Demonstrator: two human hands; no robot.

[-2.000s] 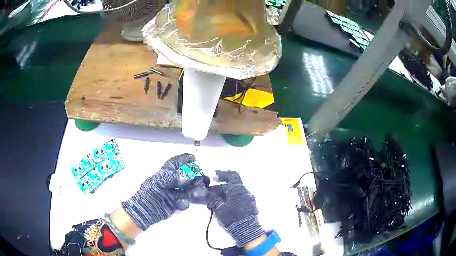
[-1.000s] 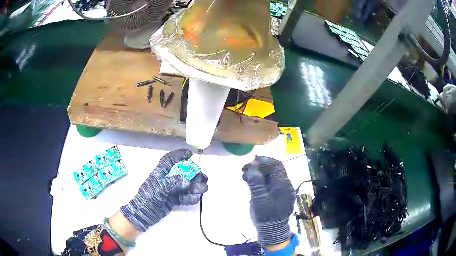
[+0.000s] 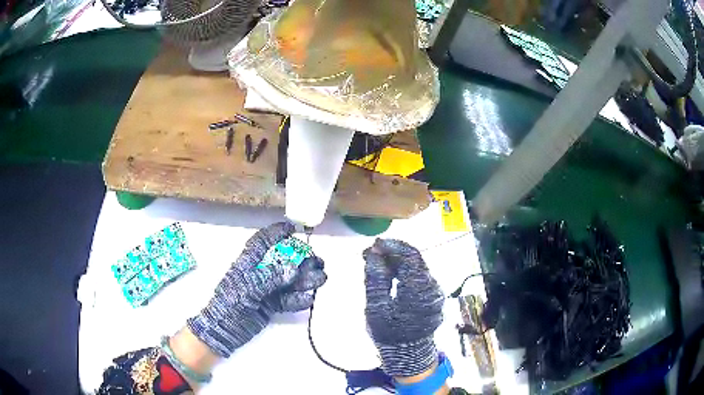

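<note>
My left hand (image 3: pixel 258 289), in a grey-and-black striped glove, holds a small green circuit board (image 3: pixel 287 253) just under the machine tip (image 3: pixel 308 229). I cannot tell if board and tip touch. A black cable lead (image 3: pixel 311 328) hangs from the left hand and curves down to a folded bundle (image 3: pixel 369 379) partly hidden by the right wrist. My right hand (image 3: pixel 403 297), gloved alike, is to the right of the tip, fingers curled. A faint thin line runs right from near it; whether it grips anything is unclear. More circuit boards (image 3: pixel 154 264) lie together at the left.
The white machine column (image 3: pixel 318 173) stands before a wooden base board (image 3: pixel 185 146) with several small dark rods (image 3: pixel 251 148). A black cable pile (image 3: pixel 567 297) lies right, beside a narrow brownish strip (image 3: pixel 478 335). A yellow card (image 3: pixel 449 211), slanted grey post (image 3: pixel 567 116) and fan (image 3: pixel 202 19) also show.
My right hand has moved away from the left hand to the right. My left hand has raised the board slightly, close under the machine tip. The view has shifted a little.
</note>
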